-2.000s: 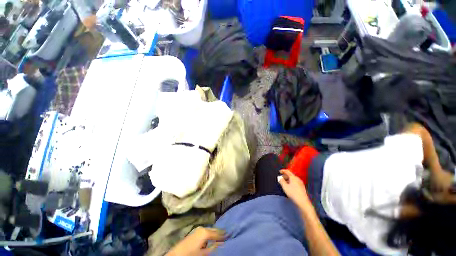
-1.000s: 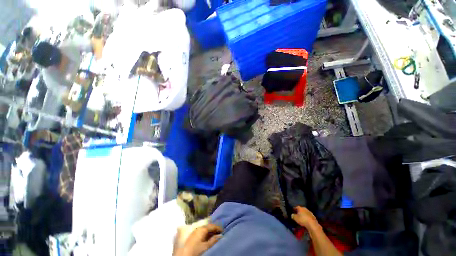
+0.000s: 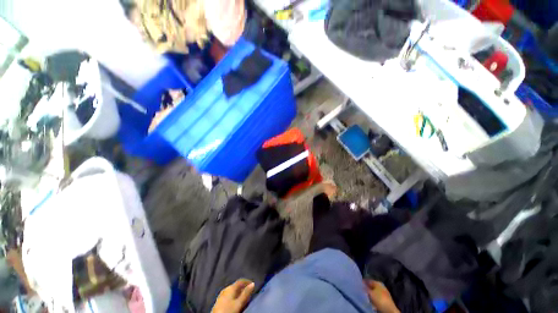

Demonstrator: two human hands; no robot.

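Note:
My left hand (image 3: 233, 297) is at the bottom edge, left of my blue-clad body, partly cut off. It is against dark cloth, and whether it holds any is unclear. My right hand (image 3: 382, 298) is at the bottom edge on the other side, small and cut off; its grip cannot be told. A heap of dark grey garment pieces (image 3: 235, 250) lies in front of my left hand. More dark cloth (image 3: 428, 250) lies to the right. A red stool (image 3: 313, 168) stands ahead with black cloth (image 3: 286, 177) and a white strip on its seat.
An upturned blue crate (image 3: 214, 125) stands beyond the stool. White machine tables (image 3: 391, 101) run along the right, with yellow- and green-handled scissors (image 3: 424, 126) on top. A white trough (image 3: 131, 214) is at the left. A foot pedal (image 3: 353, 141) sits below the right table.
The view has moved forward and turned right. The stool, crate and scissors are nearer, and the beige bundle is out of view. Both hands are now lower and more cut off.

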